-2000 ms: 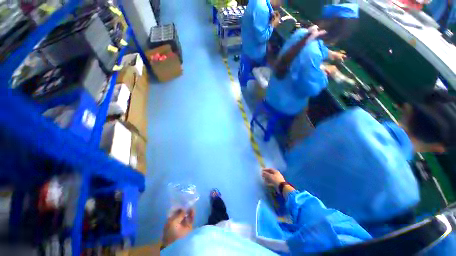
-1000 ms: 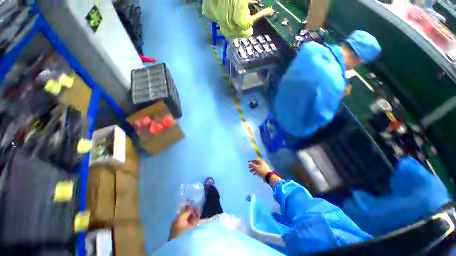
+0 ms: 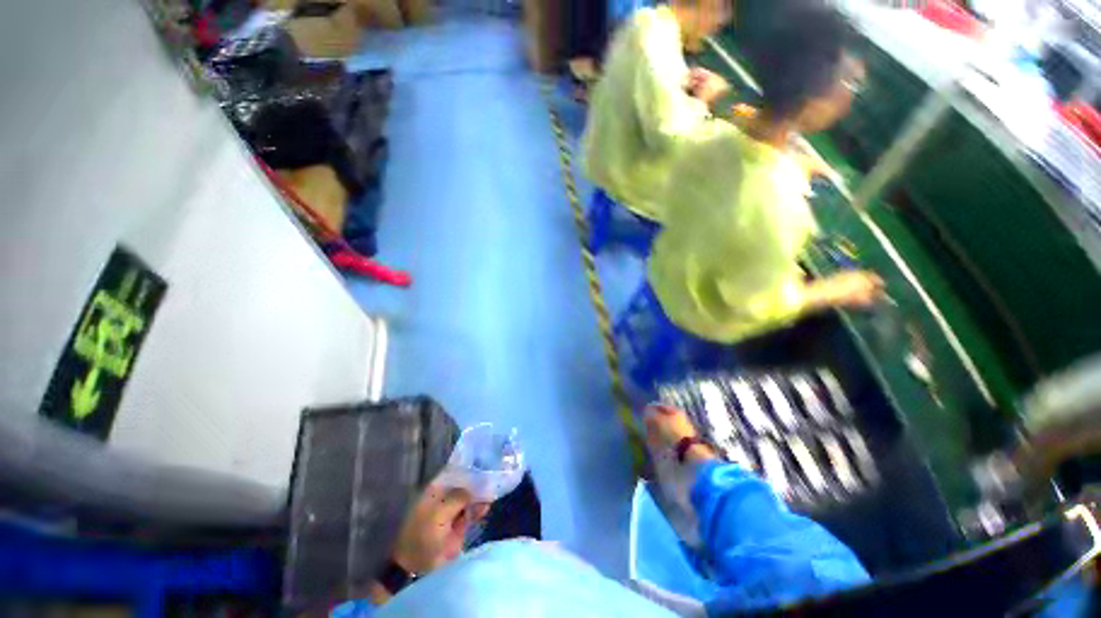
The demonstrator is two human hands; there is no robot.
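My left hand [image 3: 432,529] is low in the view, left of my body. Its fingers are closed on a clear plastic bag [image 3: 487,459], which sticks up above the fingers. What is in the bag cannot be made out. My right hand [image 3: 671,431] is out to the right at the end of a blue sleeve, with a dark red band at the wrist. It is blurred and seems to hold nothing; its fingers look loosely curled.
A blue aisle [image 3: 465,242] with a yellow-black line runs ahead. A stack of dark trays [image 3: 356,483] and a white wall [image 3: 229,217] stand left, with a red object [image 3: 368,266] beyond. Right are two seated people in yellow, a tray of pale parts [image 3: 785,435] and a green bench [image 3: 954,326].
I have moved forward along the aisle. The blue rack and people in blue have passed out of view; the dark trays and yellow-clad people are nearer. The bag is still in my left hand.
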